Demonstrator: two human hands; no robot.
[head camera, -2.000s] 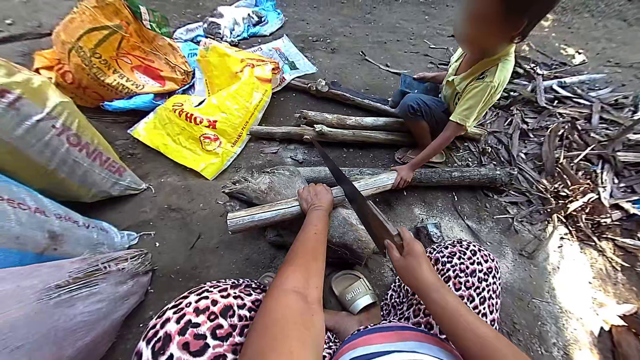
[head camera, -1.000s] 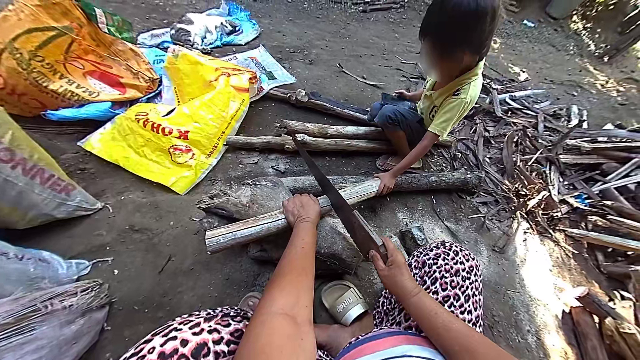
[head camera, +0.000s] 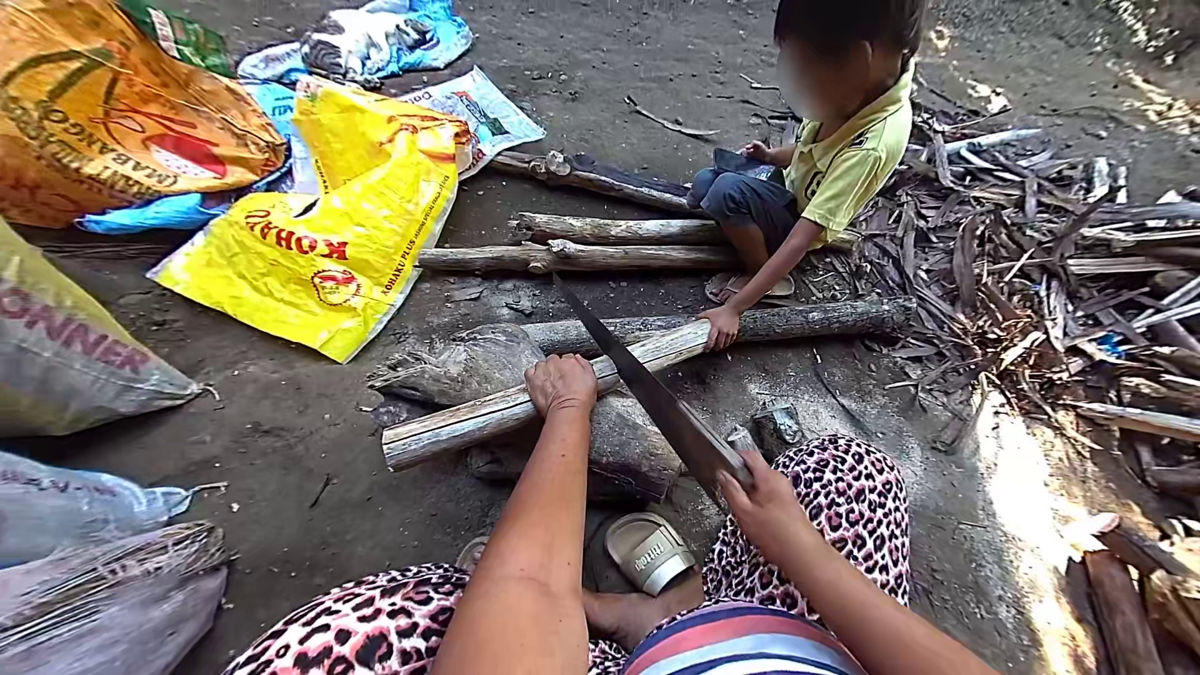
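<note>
My left hand (head camera: 562, 384) grips a pale wooden pole (head camera: 459, 428) that lies slantwise across a thick log (head camera: 623, 445). In my right hand (head camera: 764, 502) is the handle end of a handsaw (head camera: 656, 398), its long dark blade slanting up and left across the pole, just right of my left hand. Another person's hand (head camera: 722, 326) rests on the pole's far right end. The handle itself is mostly hidden by my fingers. Behind the pole a longer log (head camera: 816, 321) lies on the ground.
A person (head camera: 848, 169) in a yellow shirt squats at the upper right, beside more poles (head camera: 600, 258). Dry sticks and bark (head camera: 1022, 253) are heaped at the right. Yellow (head camera: 328, 225) and orange (head camera: 122, 112) sacks lie upper left, with filled sacks (head camera: 75, 347) at the left edge.
Both hands keep their holds, and the pole lies across the log as before. The saw stays across the pole; any stroke is too small to tell. The view has shifted slightly.
</note>
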